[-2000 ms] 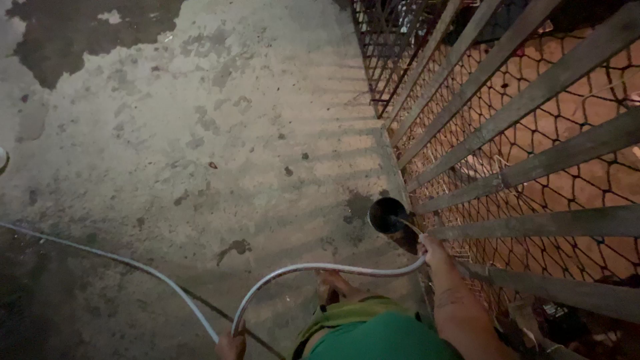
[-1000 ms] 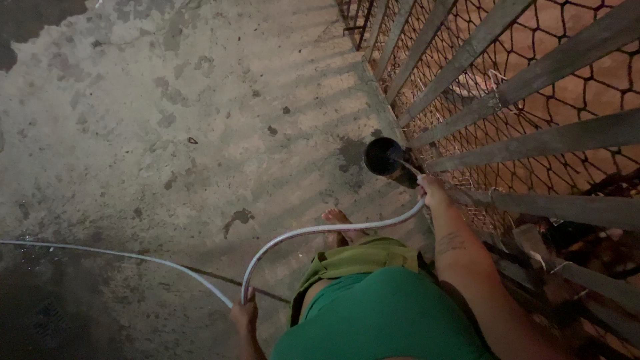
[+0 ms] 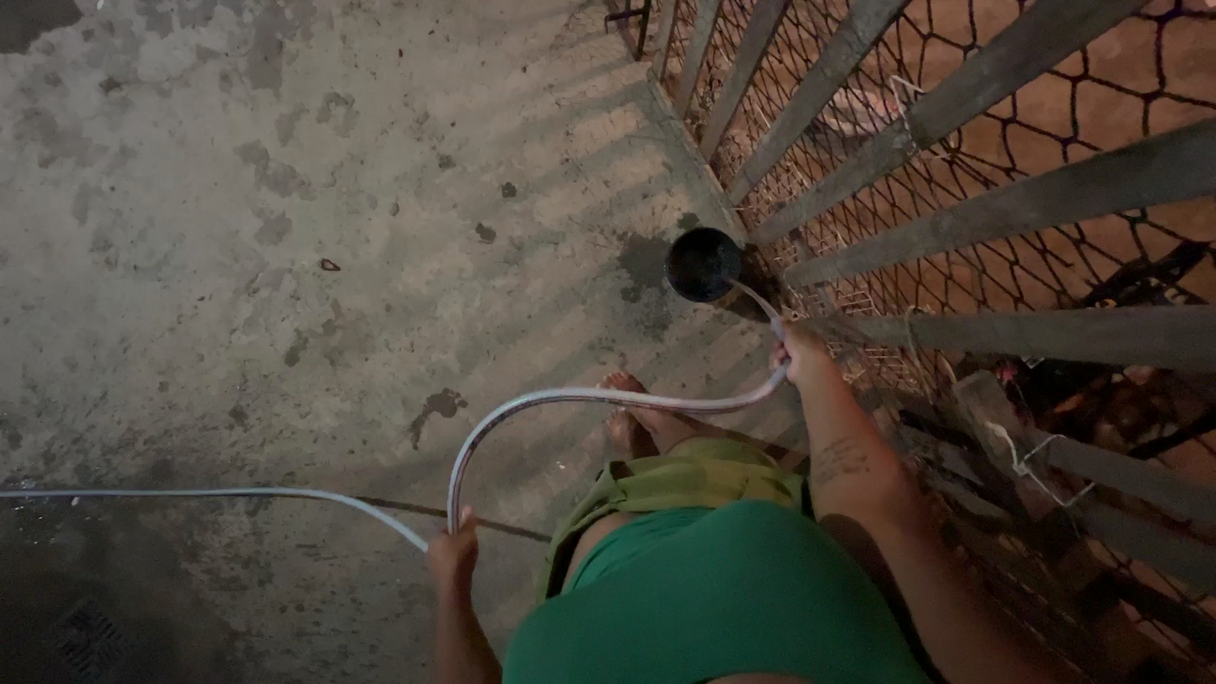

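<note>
A pale flexible hose point(image 3: 560, 394) comes in from the left edge of the view, passes through my left hand point(image 3: 452, 553), arches across above my feet and reaches my right hand point(image 3: 796, 351). Both hands are closed around it. From my right hand a thin stream, seemingly water, runs into a round black container point(image 3: 703, 264) on the concrete floor beside the fence. The inside of the container is dark, so its level cannot be told. A damp patch lies on the floor just left of the container.
Along the right side runs a fence of wooden slats point(image 3: 1007, 199) with wire mesh behind it, tied in places with pale wire. Reddish ground shows through the mesh. The concrete floor point(image 3: 237, 313) has dark stains. A floor drain point(image 3: 90, 636) lies at the bottom left.
The view has shifted. Both hands stay on the hose, and the stream still runs into the black container.
</note>
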